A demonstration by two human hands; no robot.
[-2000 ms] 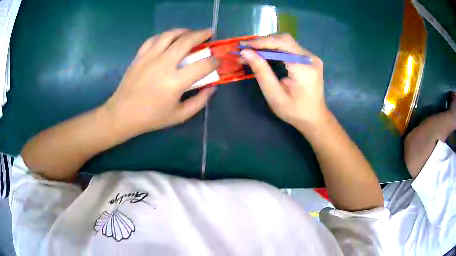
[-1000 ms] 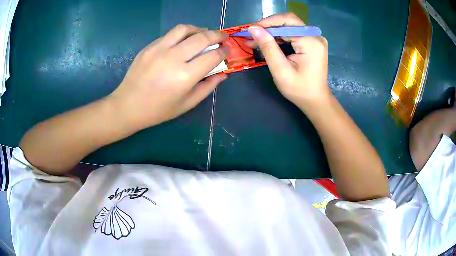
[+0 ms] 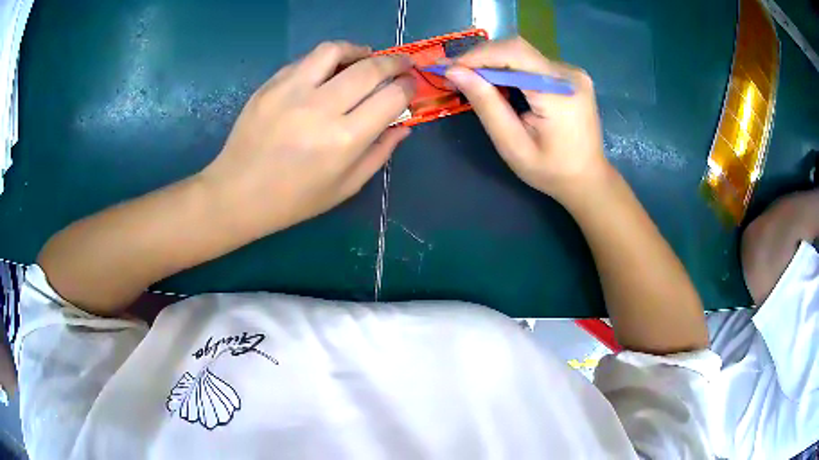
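Note:
An orange housing [image 3: 440, 110] lies on the green surface at the top middle. My left hand [image 3: 310, 130] lies over its left end, fingers on it, covering most of a white part [image 3: 401, 117]. My right hand [image 3: 539, 117] holds blue-violet tweezers [image 3: 525, 81] pen-like, their tips inside the orange middle near my left fingertips. A thin dark line, perhaps a wire, shows beside the tips. A dark panel [image 3: 465, 45] shows at the housing's right end, partly behind my right hand. Whether the tips grip anything cannot be told.
A shiny amber strip [image 3: 744, 108] lies at the right. A yellow-green patch [image 3: 537, 27] lies beyond my right hand. White sheets [image 3: 11, 90] lie at the far left. A thin cord or seam [image 3: 383, 216] crosses the green surface. Another person's arm [image 3: 779, 229] is at the right edge.
From two seconds ago the housing and both hands sit slightly farther up and right in view. Since one second ago, my right hand and the tweezers have shifted down, uncovering more of the dark panel.

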